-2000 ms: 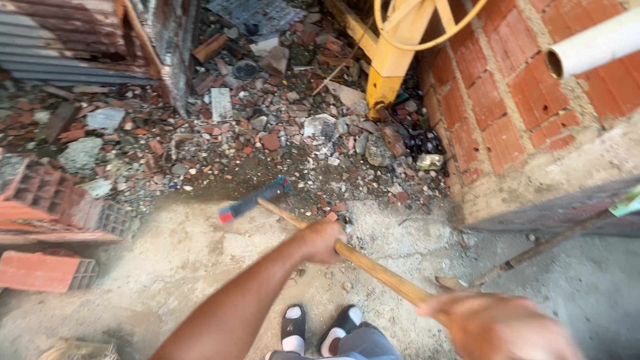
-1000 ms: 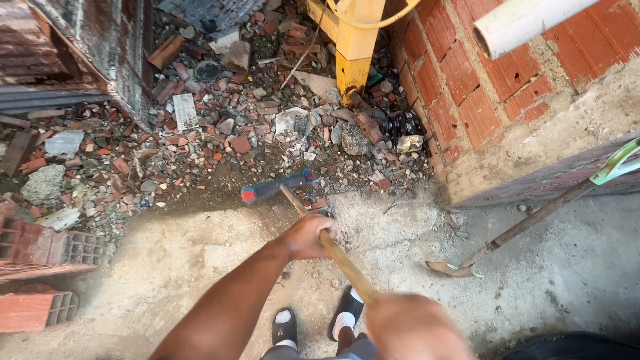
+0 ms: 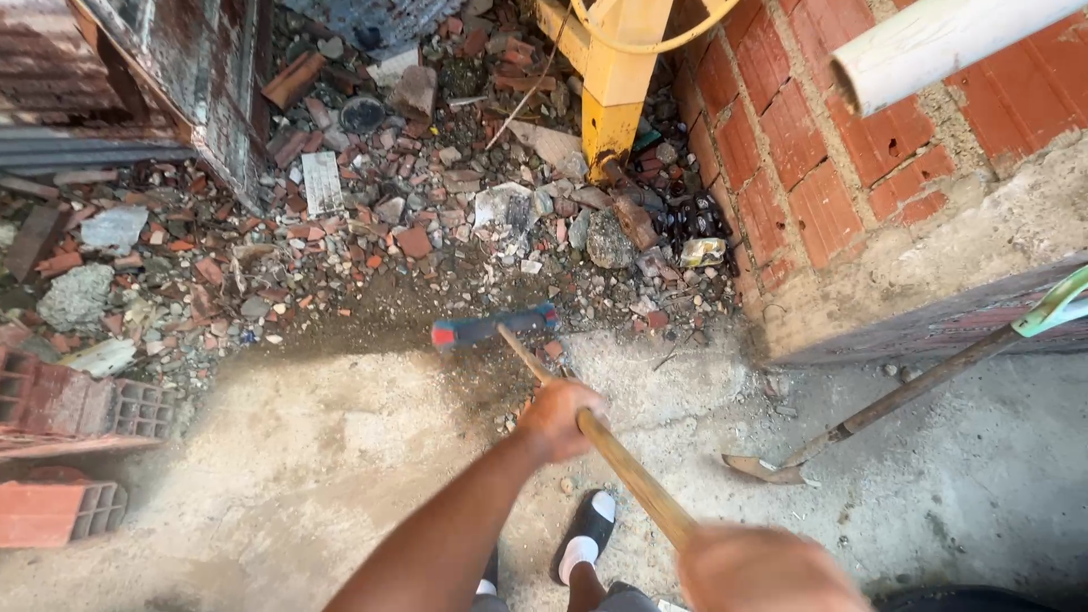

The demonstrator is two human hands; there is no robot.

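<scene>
A push broom with a dark head [image 3: 495, 327], red and blue at its ends, lies at the boundary between the concrete floor and the rubble. Its wooden handle [image 3: 637, 476] slants down to the lower right. My left hand [image 3: 561, 421] is closed around the handle's lower part, nearer the head. Farther up the handle, my right hand [image 3: 765, 569] grips it near the bottom edge of the view and is blurred by motion. Small brick bits and grit [image 3: 510, 399] lie on the concrete just below the broom head.
Broken brick and stone rubble [image 3: 382, 221] spreads ahead, with a yellow metal post [image 3: 610, 110] in it. A brick wall [image 3: 790, 144] and white pipe [image 3: 952, 51] stand right. A shovel [image 3: 909, 391] leans there. Hollow bricks [image 3: 51, 510] lie left, below corrugated metal sheets [image 3: 161, 59].
Both hands have moved with the broom; its head has gone toward the right along the rubble edge since two seconds ago. The view has shifted toward the right.
</scene>
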